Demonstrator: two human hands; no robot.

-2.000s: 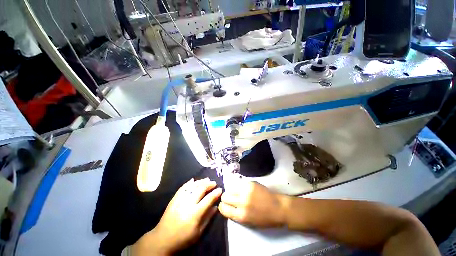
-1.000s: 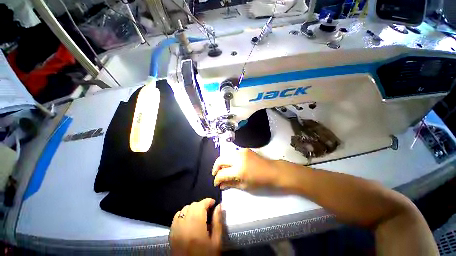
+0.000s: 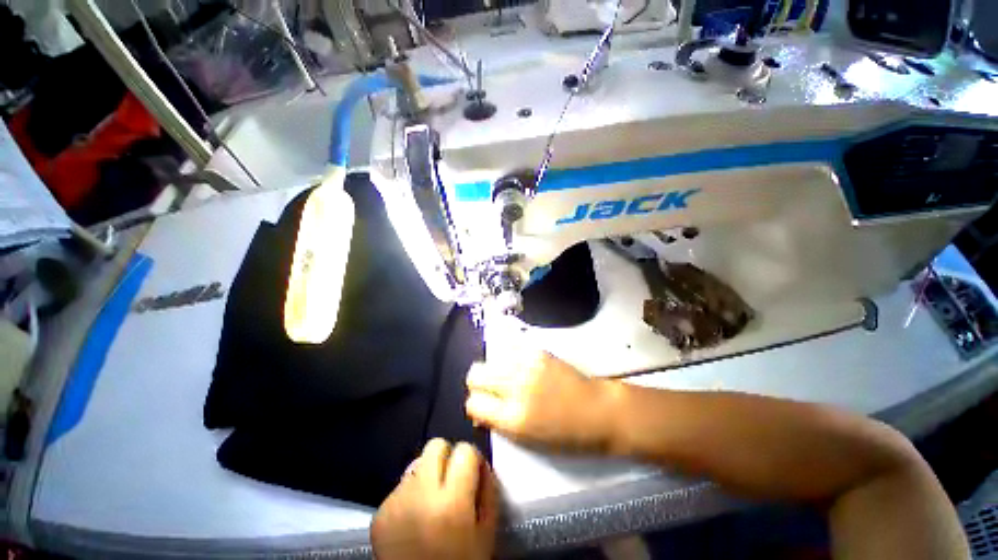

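The black garment piece [image 3: 328,394] lies on the white table left of the needle, with part of it showing under the machine arm. Its right edge runs from the presser foot and needle [image 3: 482,298] towards the table's front edge. My right hand [image 3: 536,403] pinches this edge just in front of the needle. My left hand [image 3: 436,505] grips the same edge nearer the front, its fingers bent over the cloth. The fingertips are partly hidden in the fold. The needle area is glary.
The white sewing machine [image 3: 700,202] spans the back and right. A lit work lamp [image 3: 320,263] hangs over the cloth. Scissors with wrapped handles [image 3: 695,306] lie under the arm. A measuring tape [image 3: 591,505] runs along the front edge.
Since two seconds ago, my left hand has moved down the edge to the table front, away from my right hand. The view has tilted down. Since one second ago, my right hand is slightly lower.
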